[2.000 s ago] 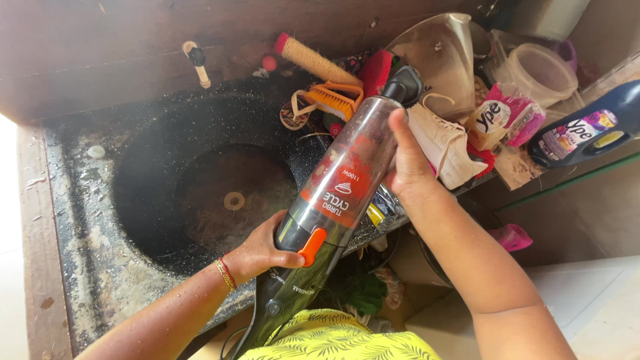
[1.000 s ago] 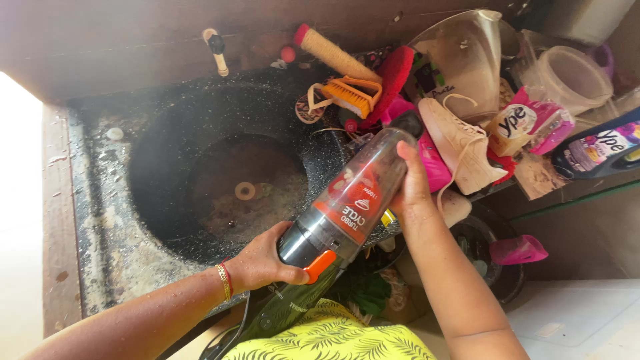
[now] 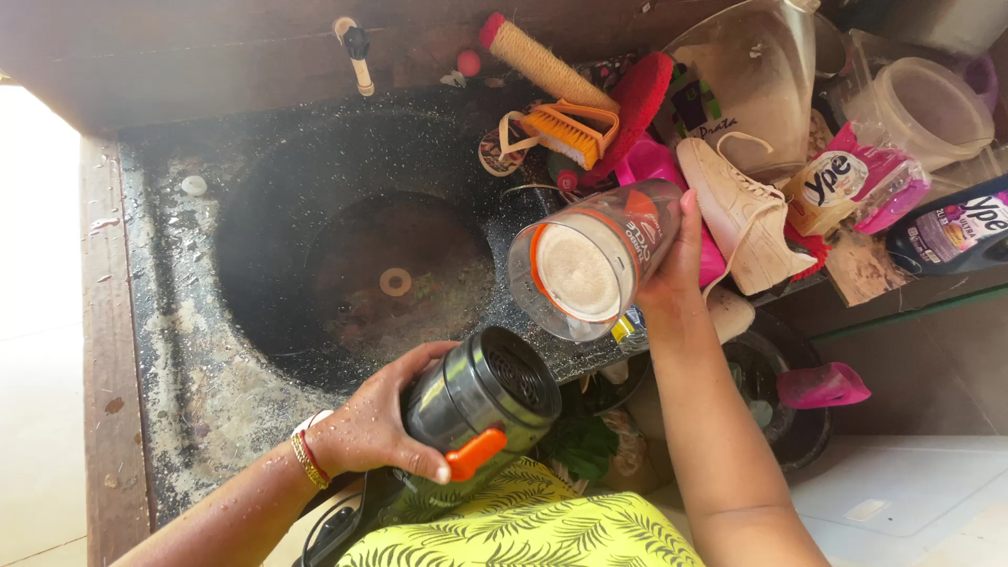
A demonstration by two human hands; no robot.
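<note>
My left hand (image 3: 394, 425) grips the black motor body of a handheld vacuum cleaner (image 3: 480, 386), its vented end facing up and my thumb beside the orange latch (image 3: 476, 454). In my right hand (image 3: 673, 256) is the transparent dust cup (image 3: 650, 216), tilted so that its open end shows a dusty, pale round filter (image 3: 579, 272) with an orange rim. The cup and the motor body are apart, at the front edge of a black speckled sink (image 3: 394, 260). Part of the cup lies behind my right fingers.
A tap (image 3: 354, 55) sticks out behind the basin. To the right are an orange brush (image 3: 571, 130), a sisal-wrapped post (image 3: 547, 63), a pale sneaker (image 3: 740, 213), a clear plastic container (image 3: 933, 110) and a dark detergent bottle (image 3: 953, 228). A black bucket (image 3: 811, 425) stands below with a pink scoop (image 3: 823, 386).
The dust cup, joined to the motor body in both earlier frames, is now separate from it. My right hand has turned the cup so its open end shows. My left hand still holds the body.
</note>
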